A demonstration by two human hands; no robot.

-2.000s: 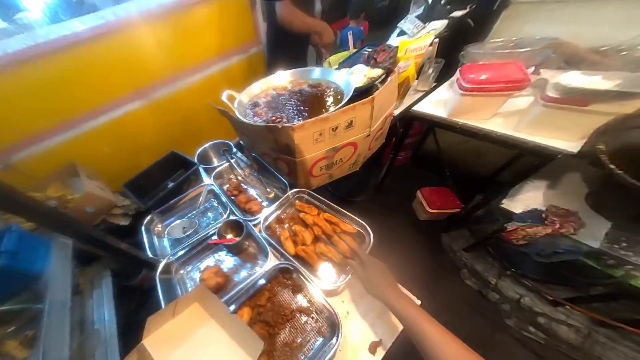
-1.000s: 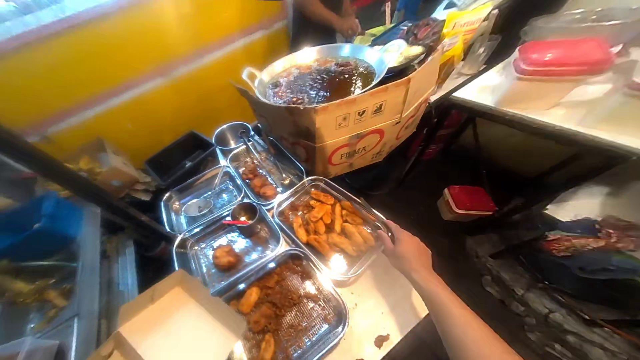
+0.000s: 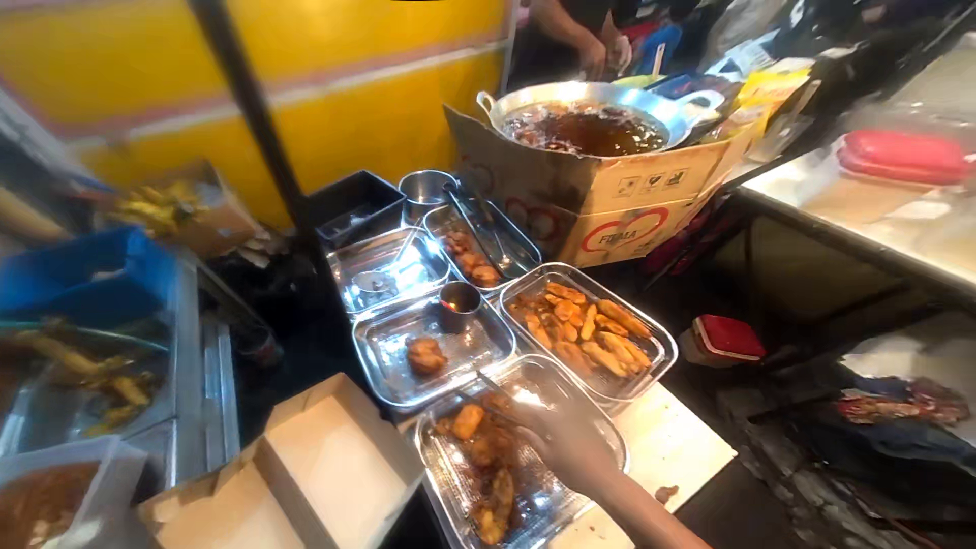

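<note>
My right hand (image 3: 568,450), blurred, is over the near steel tray (image 3: 621,446), shut on what looks like thin metal tongs (image 3: 499,408). Their tips point at dark saucy fried pieces (image 3: 488,450) in that tray. Just beyond lies a tray (image 3: 671,354) of golden fried pieces (image 3: 602,328). To its left, another tray (image 3: 362,358) holds one fried lump (image 3: 426,356) and a steel cup (image 3: 460,305). An open cardboard food box (image 3: 335,457) stands left of the near tray. My left hand is not in view.
A wide pan of bubbling oil (image 3: 595,126) sits within a cardboard carton (image 3: 648,183). More trays, a steel pot (image 3: 427,191) and a black bin (image 3: 354,202) stand at the back. At right is a table (image 3: 900,244); another person's hands (image 3: 598,57) show behind the pan.
My right hand has moved from the rim of the golden pieces' tray to over the near tray, with a thin metal utensil now in it. The view has shifted.
</note>
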